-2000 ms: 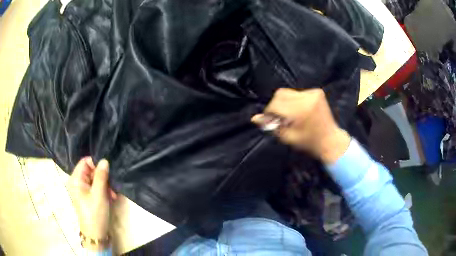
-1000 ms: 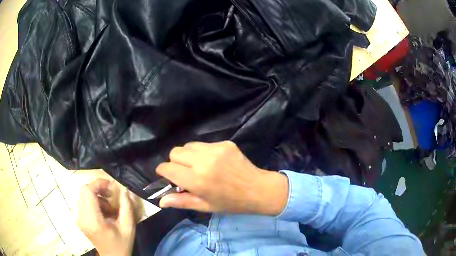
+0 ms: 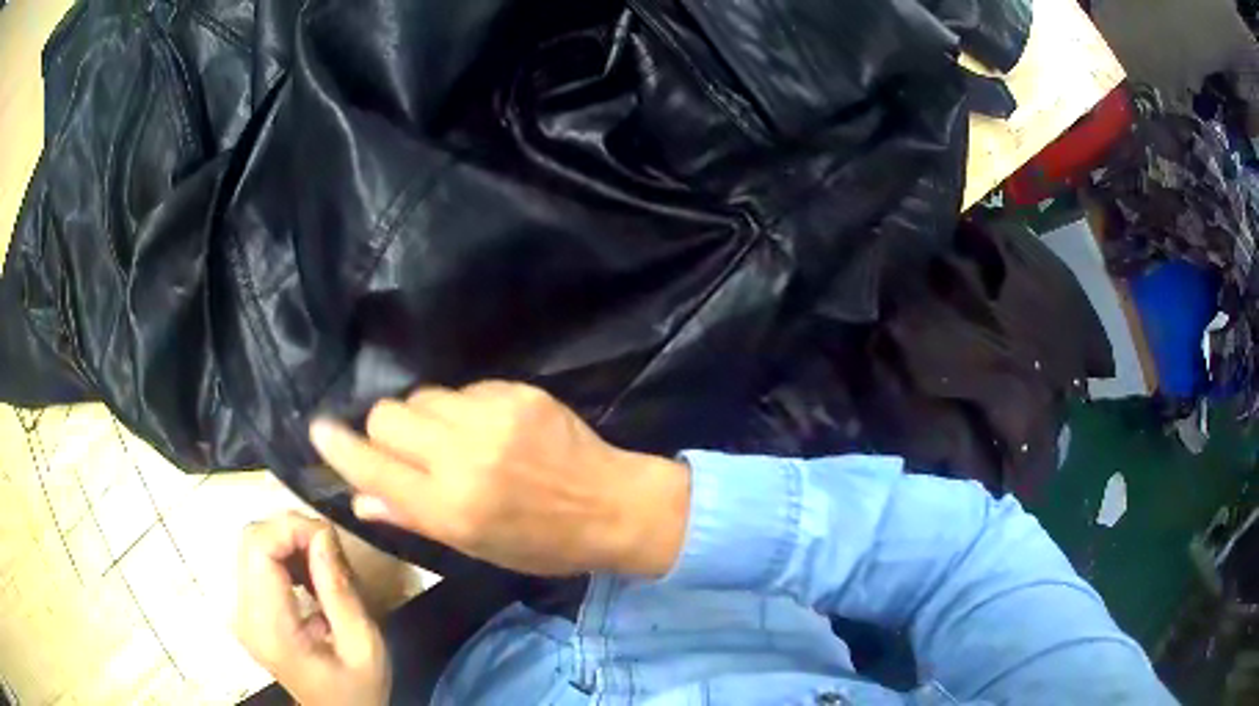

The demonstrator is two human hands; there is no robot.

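A large shiny black leather-look jacket [image 3: 483, 262] lies creased across the table, its near edge running down towards my body. My right hand [image 3: 483, 476] is palm down over the jacket's near left edge, with the index finger stretched left. No blades show now, and its palm is hidden. My left hand [image 3: 311, 607] is just below that edge, over the table, apart from my right hand. Its thumb and fingers are loosely curled with a gap between them, and nothing shows in it.
The pale table [image 3: 104, 538] has dark drawn lines. A dark garment pile [image 3: 994, 345] with small shiny dots hangs at the right. Beyond it are a red object [image 3: 1070, 159], a grey-white panel [image 3: 1098, 310], a blue object [image 3: 1174, 324] and the green floor [image 3: 1146, 469].
My right hand has come from the jacket's middle to its near left edge; the blades seen a second ago are out of sight. My left hand has let go of the jacket edge and moved down.
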